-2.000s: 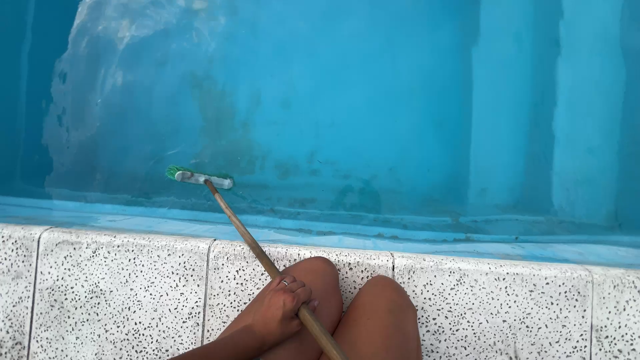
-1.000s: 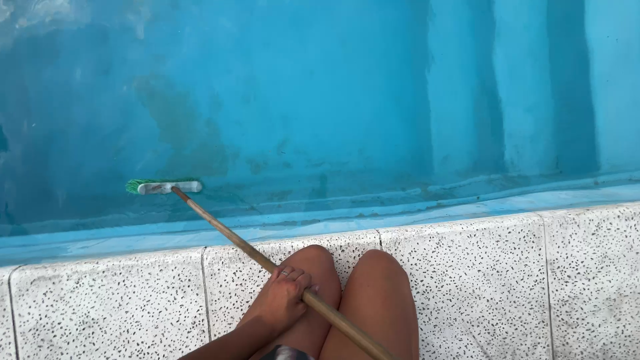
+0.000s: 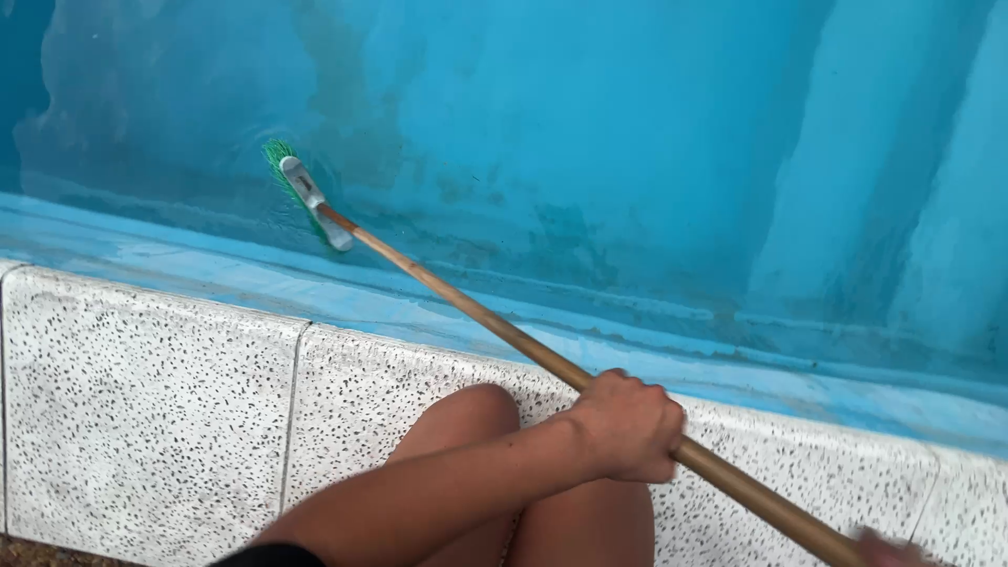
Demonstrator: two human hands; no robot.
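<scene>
A push broom with a long wooden handle [image 3: 472, 309] slants from the upper left down to the lower right. Its pale head [image 3: 315, 197] with green bristles [image 3: 279, 151] lies at the water of the pool, tilted, with small ripples around it. My left hand [image 3: 630, 425] is closed around the handle above my knees. At the bottom right edge my right hand [image 3: 886, 547] shows only in part, blurred, against the upper end of the handle; its fingers are mostly out of view.
White speckled coping slabs [image 3: 150, 394] run along the pool edge beneath my bent legs [image 3: 583, 524]. Beyond them is the pool's blue water [image 3: 591, 102], with dark patches [image 3: 567, 236] below the surface and pale vertical bands on the right.
My left hand has moved right, across my knees, still around the handle. The broom head has turned from nearly level to steeply tilted. Part of my right hand has come into view.
</scene>
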